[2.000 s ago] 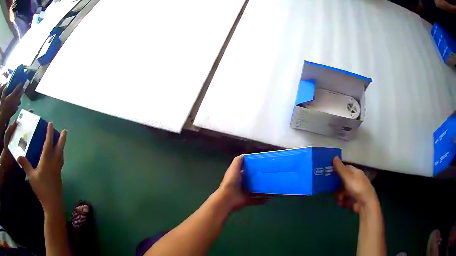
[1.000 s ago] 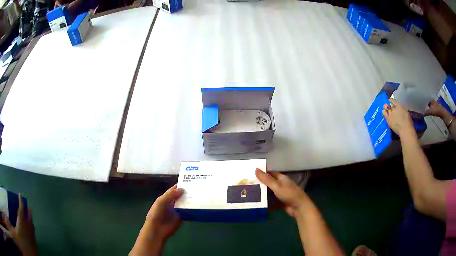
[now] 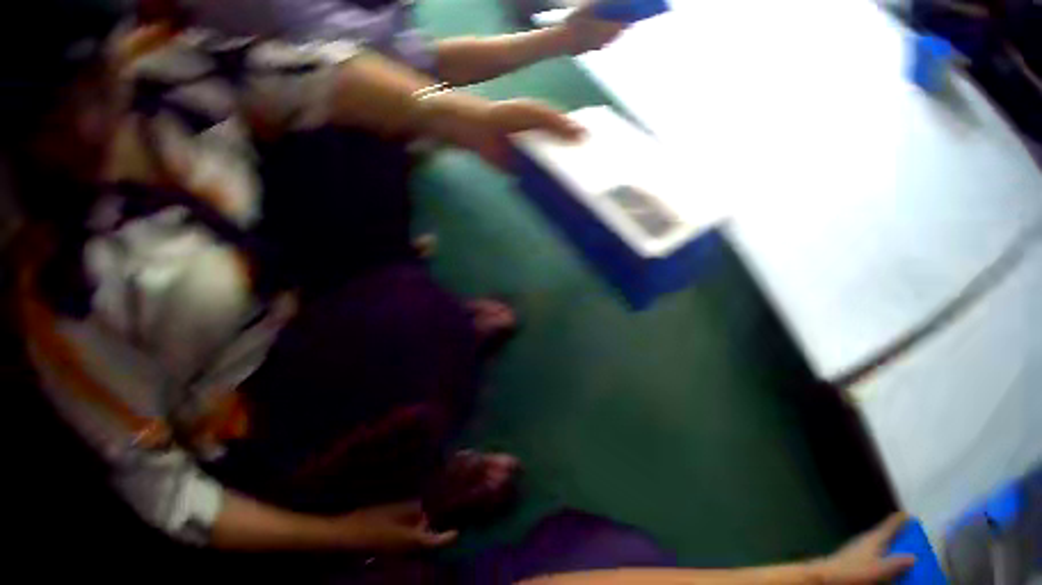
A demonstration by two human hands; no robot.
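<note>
The view is blurred. My left hand (image 3: 878,558) comes in along the bottom edge at the lower right, with its fingers on a blue closed product box (image 3: 921,553). Most of that box is cut off by the bottom edge. A grey and blue shape (image 3: 996,517), which looks like the open product box, is just right of it, cut off by the right edge. My right hand is out of the picture.
A neighbour in a patterned shirt (image 3: 171,274) sits at the left, one hand on a white-topped blue box (image 3: 617,189) beside the white table (image 3: 846,171). Their other hand (image 3: 394,528) is low. Another person's hand (image 3: 592,29) holds something blue.
The view has swung left toward the neighbour. The box in my hands and the open box have shifted to the lower right corner. My right hand has left the picture.
</note>
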